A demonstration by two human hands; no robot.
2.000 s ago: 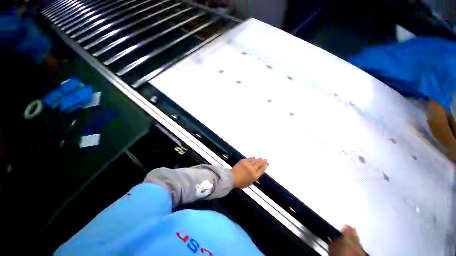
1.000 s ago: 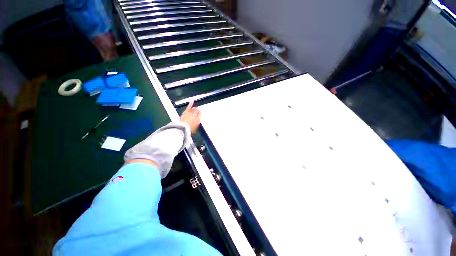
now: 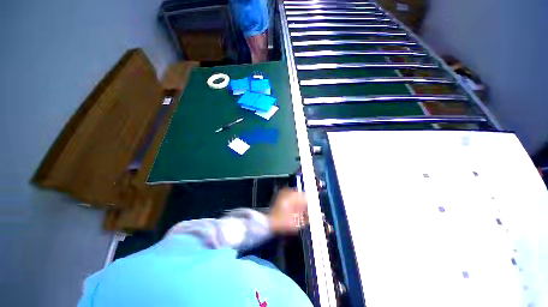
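The white reflector sheet [image 3: 414, 210] lies at the right, with small dark marks across it and a dark edge along its left side. The pale metal conveyor rail [image 3: 303, 138] runs beside it. My left hand [image 3: 289, 211] is blurred by motion, beside or over the rail's left side, off the sheet. I cannot tell whether its fingers are open or closed. My right hand is not in view.
A green table [image 3: 192, 141] bears blue-and-white pieces [image 3: 257, 101], a cream tape roll [image 3: 218, 81], a thin dark stick [image 3: 229, 125] and a white card [image 3: 238, 146]. Conveyor rollers [image 3: 384, 99] stretch ahead. Brown cardboard [image 3: 96, 129] stands left. A person's bare forearm [image 3: 258, 48] shows beyond the table.
The view has turned left, showing more of the table and cardboard. My left hand has left the sheet's far corner and come back toward me. My right hand, at the sheet's edge earlier, is out of view.
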